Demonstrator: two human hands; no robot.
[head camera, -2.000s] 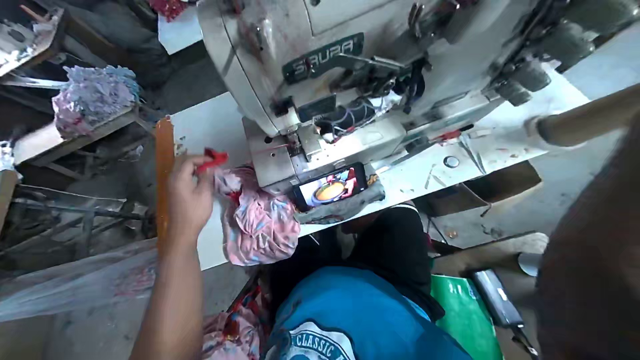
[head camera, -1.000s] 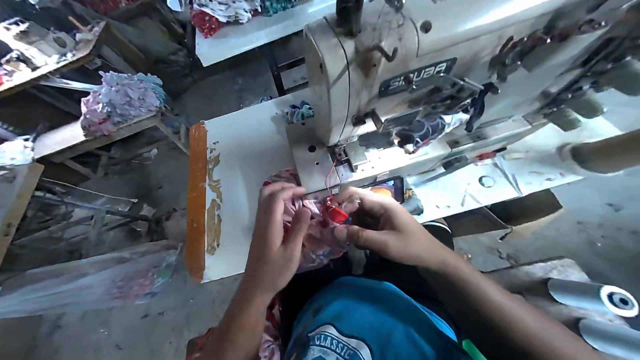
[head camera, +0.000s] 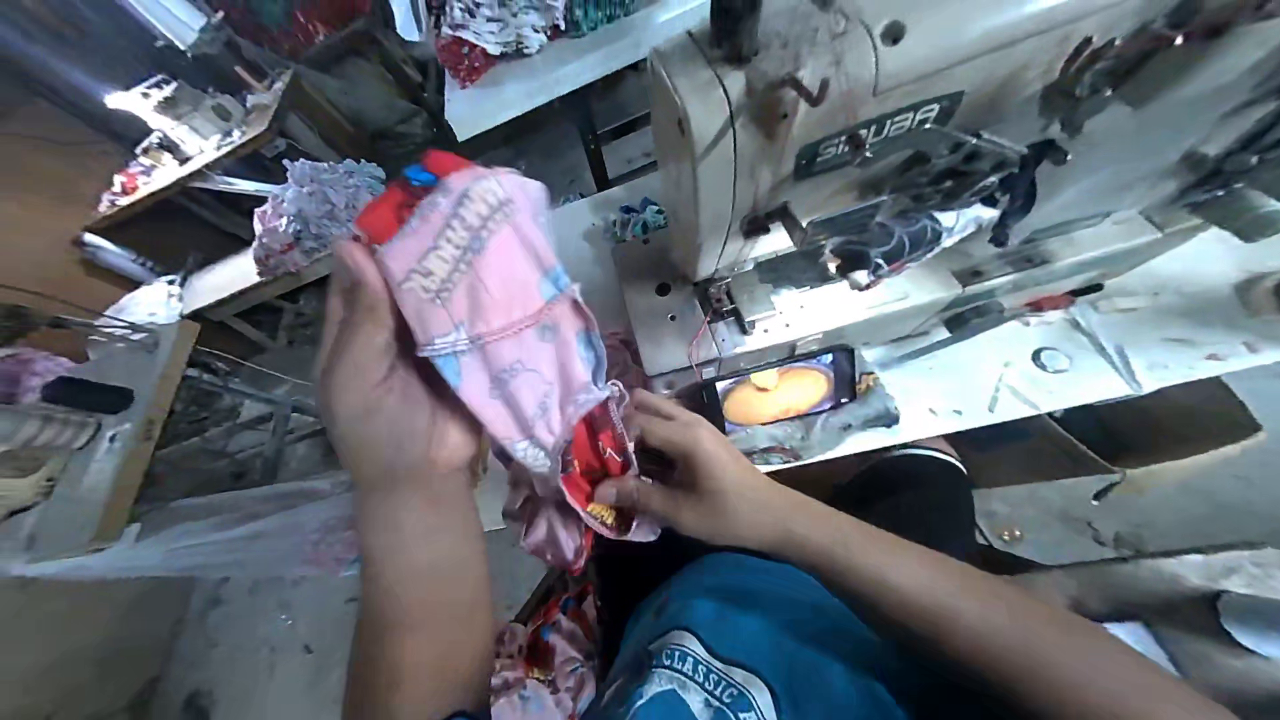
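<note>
A small pink printed garment piece with red parts is stretched between my two hands, to the left of a Siruba industrial sewing machine. My left hand supports its upper left end, palm against the cloth, with the fingers mostly hidden behind it. My right hand pinches the lower edge, where a red lining shows, between thumb and fingers. A phone showing a picture lies on the machine table beside a grey cloth. Red thread hangs near the needle area. More pink and red fabric lies by my lap.
A small patterned scrap lies left of the machine head. Scissors with a red handle and a metal ring rest on the table's right part. Behind at left are a fabric pile and another sewing machine. An open cardboard box sits below the table edge.
Both hands were close together at the cloth by the needle area a second ago. The left hand has moved up and left with the garment piece, which is now spread open between the hands.
</note>
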